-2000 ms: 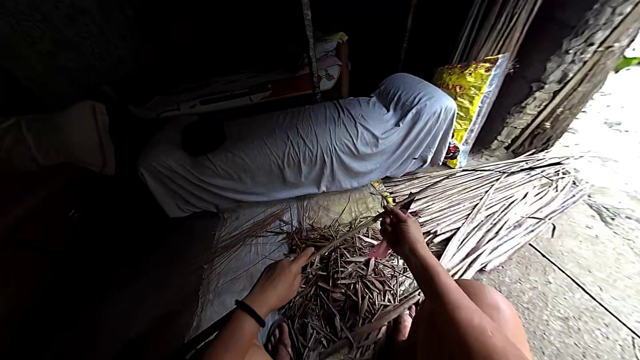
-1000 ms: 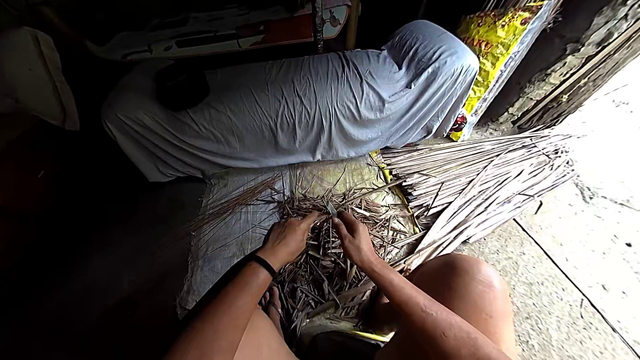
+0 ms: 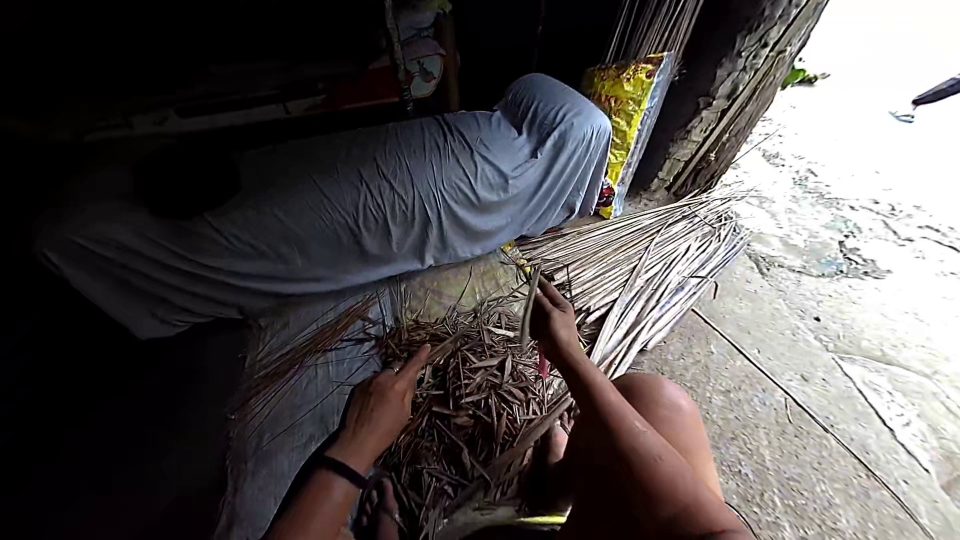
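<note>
Over a heap of brown dry leaf scraps [image 3: 480,397] are both my hands. My left hand [image 3: 382,405], with a dark band at the wrist, is at the heap's left side, its index finger stretched along a thin brown leaf piece; whether it grips the piece is unclear. My right hand [image 3: 553,319] is closed around something with a pale flat strip or blade [image 3: 529,307] rising along its fingers. A bit of pink-red [image 3: 543,365] shows below that hand. Long dry leaf stalks [image 3: 645,262] lie just beyond it to the right, and thin brown ribs [image 3: 315,349] lie at the left.
A long bundle covered in grey cloth [image 3: 390,202] lies across the far side. A yellow printed sack [image 3: 622,120] holding upright sticks leans near a rough post [image 3: 727,105]. Pale sacking [image 3: 292,427] is under the ribs. Cracked concrete [image 3: 787,405] extends at the right; my knee and feet are close.
One second ago my hands were close together over the heap; now they are apart, the right one farther forward near the stalks. The view has shifted too.
</note>
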